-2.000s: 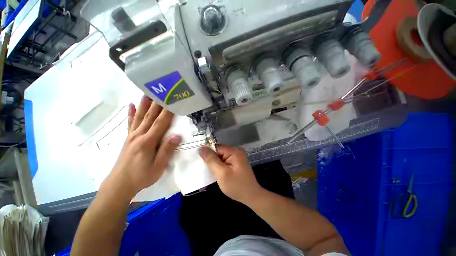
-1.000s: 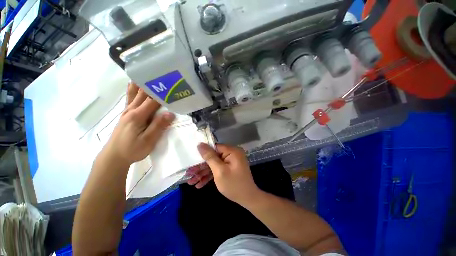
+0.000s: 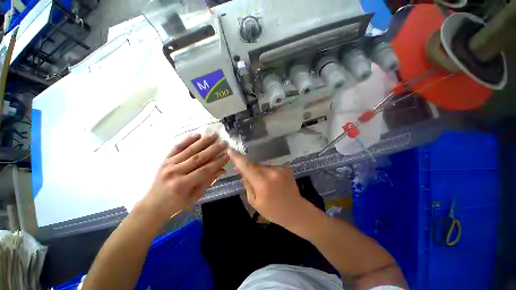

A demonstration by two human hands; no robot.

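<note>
A white garment panel [image 3: 195, 129] with a dark stitch line lies at the presser foot area [image 3: 232, 126] of the overlock machine [image 3: 212, 85]. My left hand [image 3: 189, 173] lies flat on the cloth just left of the foot, fingers close together. My right hand [image 3: 269, 184] is right of it, index finger stretched to the cloth edge in front of the foot, near my left fingertips. Whether its thumb grips the cloth is hidden. More white pieces with dark lines, the work stack [image 3: 73, 164], spread over the table to the left.
Tension knobs [image 3: 331, 72] line the machine front. Thin rods with red clips [image 3: 351, 129] stand right of the needle area over a white pad [image 3: 362, 105]. An orange-red disc [image 3: 416, 62] is at upper right. Yellow-handled scissors [image 3: 453, 231] lie on the right blue bin [image 3: 390, 198].
My left hand has moved right and toward me, close to my right hand. The held-up cloth fold now lies low, mostly under my hands. My right index finger has straightened. The camera view has shifted slightly.
</note>
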